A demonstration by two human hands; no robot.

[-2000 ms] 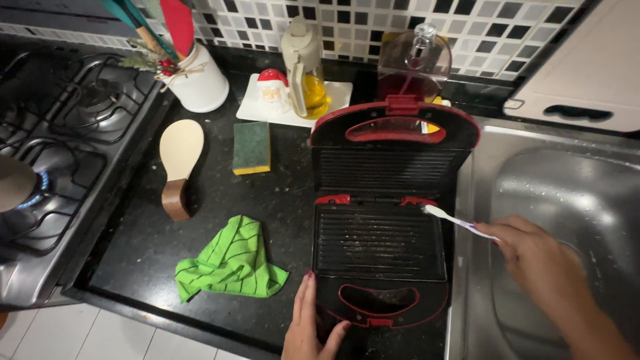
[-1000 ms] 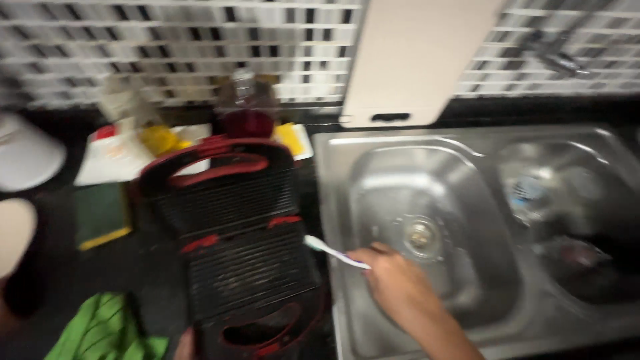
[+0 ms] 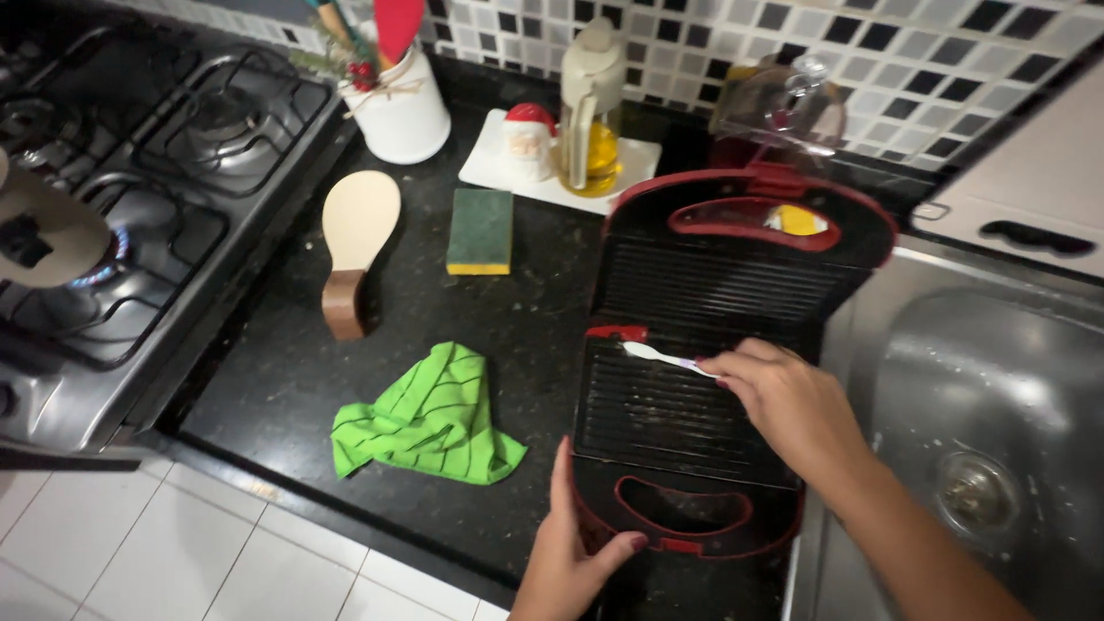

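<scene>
A red and black sandwich press (image 3: 690,405) lies open on the dark counter, its ribbed lower plate speckled with bits. My right hand (image 3: 780,397) grips a white toothbrush (image 3: 660,354), whose head is at the plate's upper left corner, near the red hinge. Against the press's front left edge rests my left hand (image 3: 578,552), thumb and fingers spread. Left of the press lie a crumpled green cloth (image 3: 431,418) and a green and yellow sponge (image 3: 480,231).
A steel sink (image 3: 992,414) adjoins the press on the right. On the left stands a gas stove (image 3: 164,250) with a lit burner under a pot (image 3: 52,228). A spoon rest (image 3: 360,224), utensil crock (image 3: 401,116) and white tray (image 3: 483,168) with an oil bottle (image 3: 595,112) occupy the counter.
The toothbrush has moved from the right side of the press to the left hinge, with my right hand now over the plate. The view swung right, then back left.
</scene>
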